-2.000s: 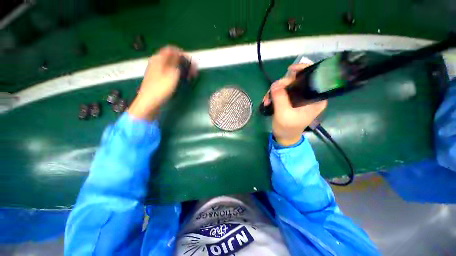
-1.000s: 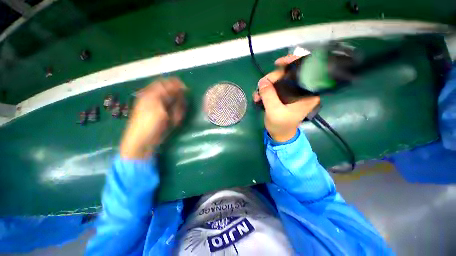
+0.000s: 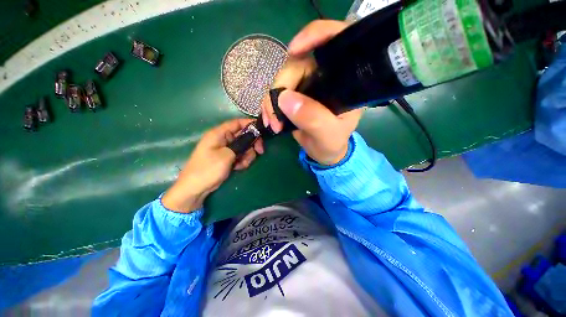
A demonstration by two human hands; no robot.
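Note:
My left hand (image 3: 214,158) holds a small dark unit (image 3: 243,141) with a metallic end between thumb and fingers, below the screw dish. My right hand (image 3: 319,114) grips the electric screwdriver (image 3: 366,59), a thick black cylinder with a green-and-white label. Its black nose points down-left to the unit's metallic end; the bit and the exact contact are hidden by fingers. The round screw dish (image 3: 248,71), filled with speckled silvery screws, lies just above both hands, its right side partly covered by my right hand.
Several dark units (image 3: 76,96) lie loosely at upper left on the green mat (image 3: 143,210). A pale rail (image 3: 74,43) curves behind them. A labelled zip bag (image 3: 372,7) is at the top, and a black cable (image 3: 425,139) loops at right. Blue cloth shows at the right edge.
My left hand has come right and down with a unit, and the screwdriver's nose has come to it. The view has shifted closer. More separate units show at upper left.

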